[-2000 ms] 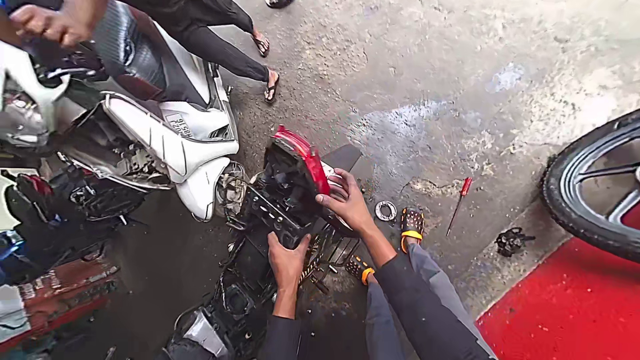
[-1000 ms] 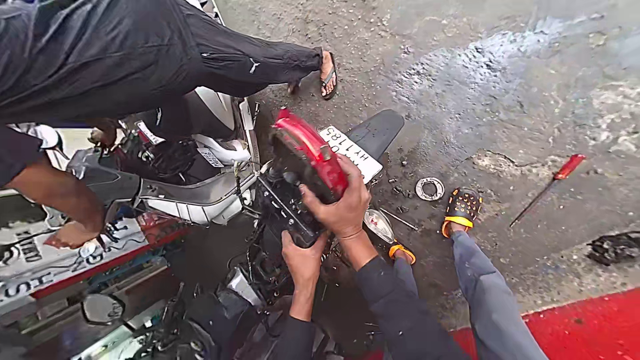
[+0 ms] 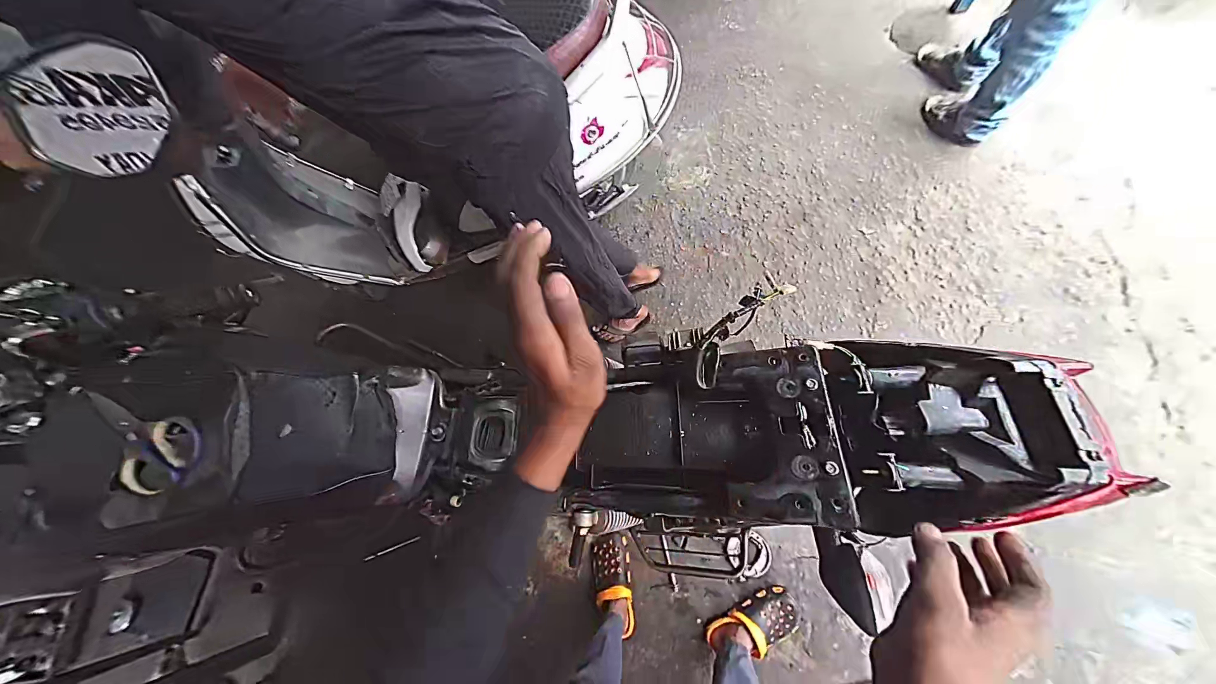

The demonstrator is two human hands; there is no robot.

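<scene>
A motorcycle's bare rear frame and black under-seat tray (image 3: pixel 679 427) run across the middle. At its right end sits the red tail section (image 3: pixel 1102 427), its black inside facing up. My left hand (image 3: pixel 556 347) is raised over the front part of the tray, fingers bent together, holding nothing that I can see. Just below the tail section, my right hand (image 3: pixel 969 603) has its fingers apart and nothing in them. A pair of scissors (image 3: pixel 142 437) and a roll of tape (image 3: pixel 157 461) appear to lie on the black bodywork at the left.
A person in black trousers (image 3: pixel 494 123) stands by a white scooter (image 3: pixel 617 104) beyond the motorcycle. Another person's jeans-clad legs (image 3: pixel 1016 66) are at the top right. A shock absorber (image 3: pixel 603 521) and a metal footrest frame (image 3: pixel 698 551) stick out near my clogs (image 3: pixel 760 617).
Both hands have let go of the red tail section, which they held in the earlier frames, and are now apart. The view has shifted a lot.
</scene>
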